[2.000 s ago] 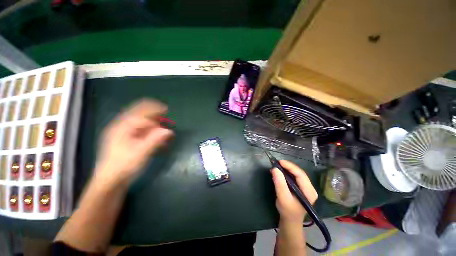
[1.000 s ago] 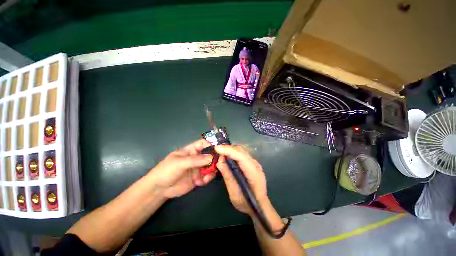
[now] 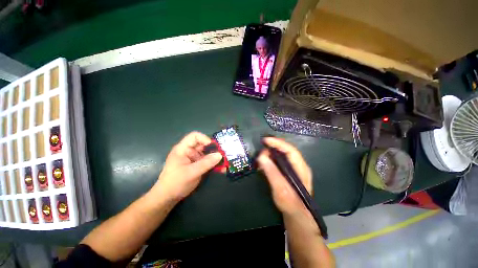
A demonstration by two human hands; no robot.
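Note:
The small circuit board unit [image 3: 232, 151] lies on the dark green mat in front of me, its bright whitish face up. My left hand [image 3: 189, 165] is at its left side and pinches a red component [image 3: 221, 163] against or close beside the unit's left edge; the fingers cover part of it. My right hand [image 3: 285, 172] is just right of the unit and holds the black soldering iron [image 3: 297, 187] like a pen. The hand is slightly blurred, and the iron's tip cannot be made out clearly.
White stacked trays [image 3: 73, 131] with red parts stand at the left. A smartphone [image 3: 257, 62] lies at the back, beside the fume extractor fan [image 3: 335, 94] and cardboard flap [image 3: 377, 31]. A round tin [image 3: 388, 170] and white desk fan [image 3: 466, 125] are at the right.
My right hand with the iron has moved right, off the unit. My left hand still holds the red component, and the unit's bright face is now uncovered. The view has shifted slightly.

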